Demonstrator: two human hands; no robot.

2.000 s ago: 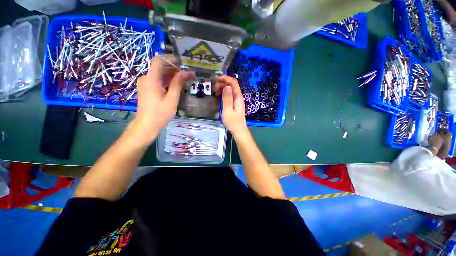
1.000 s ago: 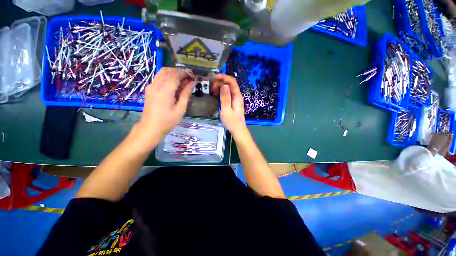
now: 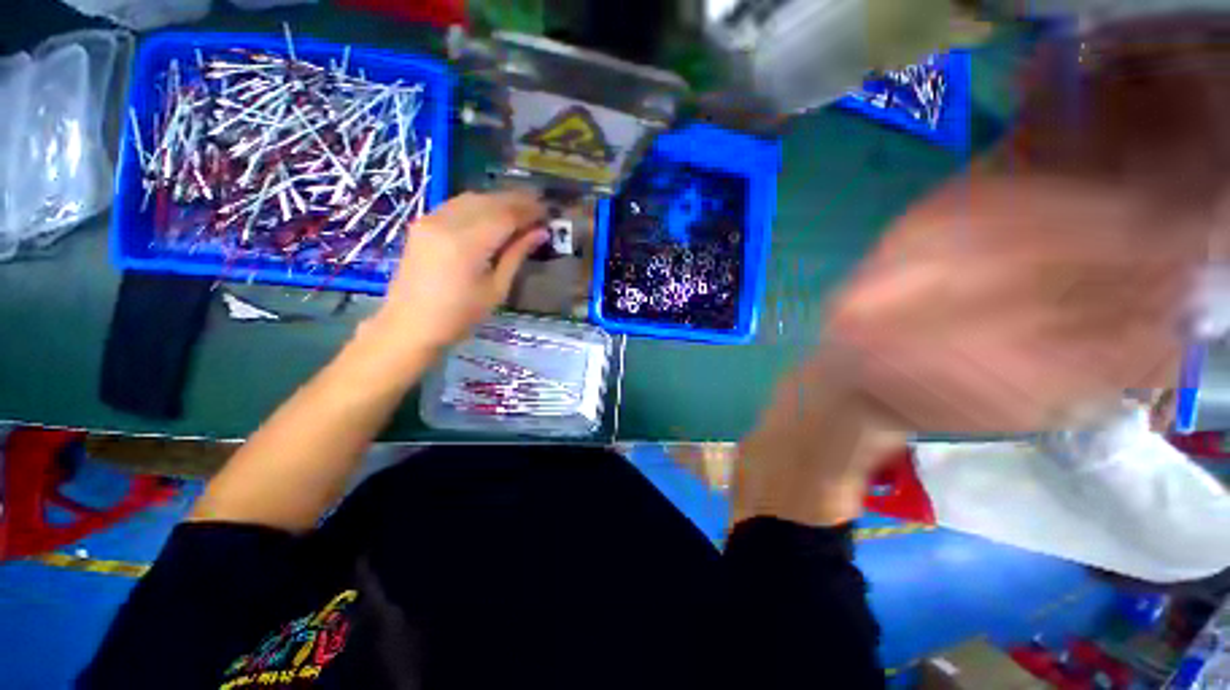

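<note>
My left hand (image 3: 465, 263) is at the press fixture (image 3: 560, 239), thumb and fingers pinched together at its left side; whatever is between the fingertips is hidden. The clear guard with a yellow warning triangle (image 3: 573, 139) is above it. My right hand (image 3: 1005, 303) is large and strongly blurred, raised close to the camera at the right; its hold cannot be told. A clear box (image 3: 519, 384) with thin pins lies below the fixture. The blue pin bin (image 3: 122, 202) is left of the press, the blue ring bin (image 3: 759, 256) right of it.
Clear boxes or lids (image 3: 54, 148) are stacked at the far left. A dark flat rectangle (image 3: 155, 348) lies below the pin bin. Another blue bin (image 3: 958, 115) shows at the upper right. A white sleeve (image 3: 1079, 485) of another person is at the right bench edge.
My right hand has left the fixture and moved far right and up towards the camera, now blurred. My left hand stays at the fixture. A blurred brown shape now covers the upper right.
</note>
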